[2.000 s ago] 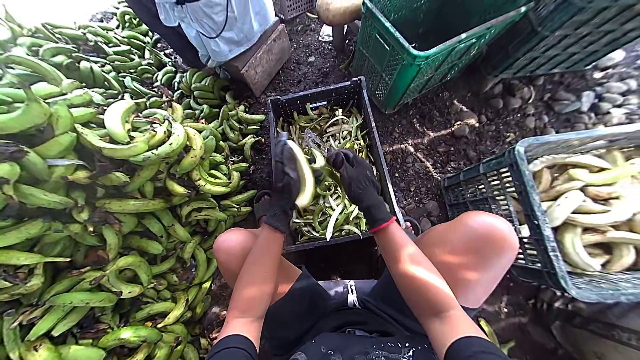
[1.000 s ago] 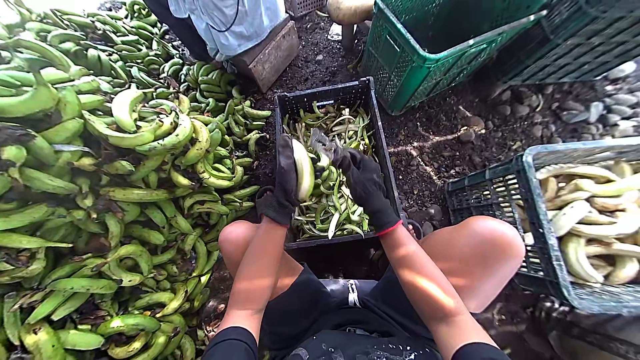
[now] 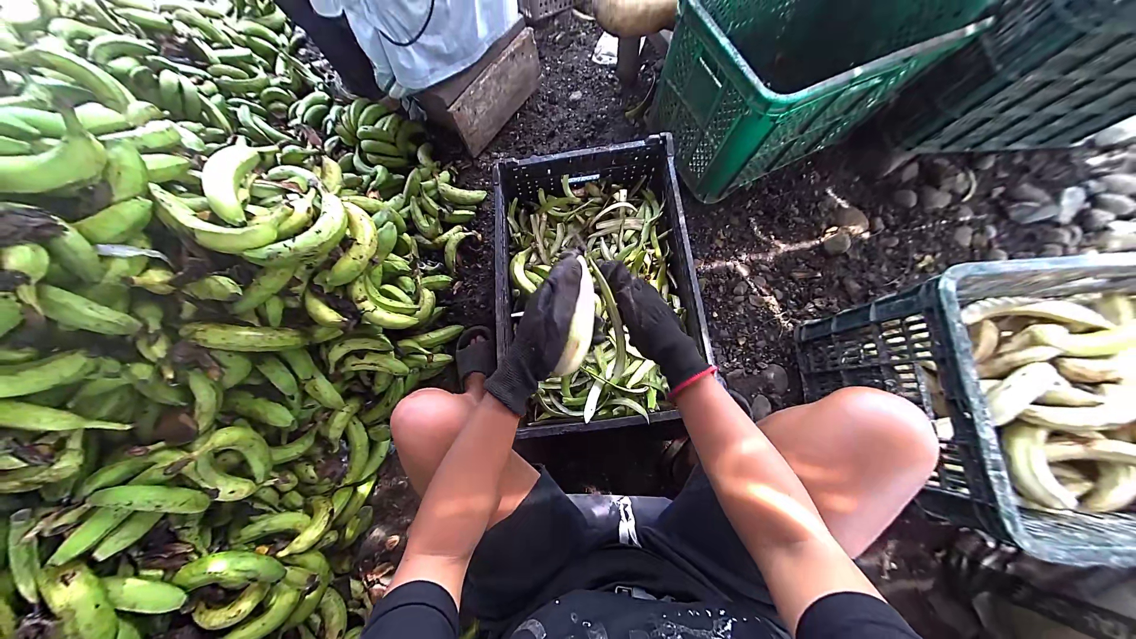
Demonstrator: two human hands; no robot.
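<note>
My left hand [image 3: 543,333], in a dark glove, is closed around a pale, partly peeled plantain [image 3: 579,327] held over a black plastic crate [image 3: 690,266]. Just right of it, my right hand [image 3: 646,324], gloved too with a red band at the wrist, is at a long strip of green peel [image 3: 611,306] that hangs beside the fruit. Whether the right fingers hold the peel or a small tool is hidden. Green and pale peels [image 3: 621,213] fill much of the crate below both hands.
Unpeeled green plantains [image 3: 240,337] lie heaped at left. A dark green crate [image 3: 958,408] at right holds peeled plantains [image 3: 1056,382]. Green crates [image 3: 754,115] stand at upper right, near stones [image 3: 941,195]. Beyond, a person in pale cloth [image 3: 426,44] is beside a wooden block [image 3: 488,89].
A long strip of peel now stands out between my hands, where it was not plain before. My left hand keeps hold of the plantain, which has turned somewhat.
</note>
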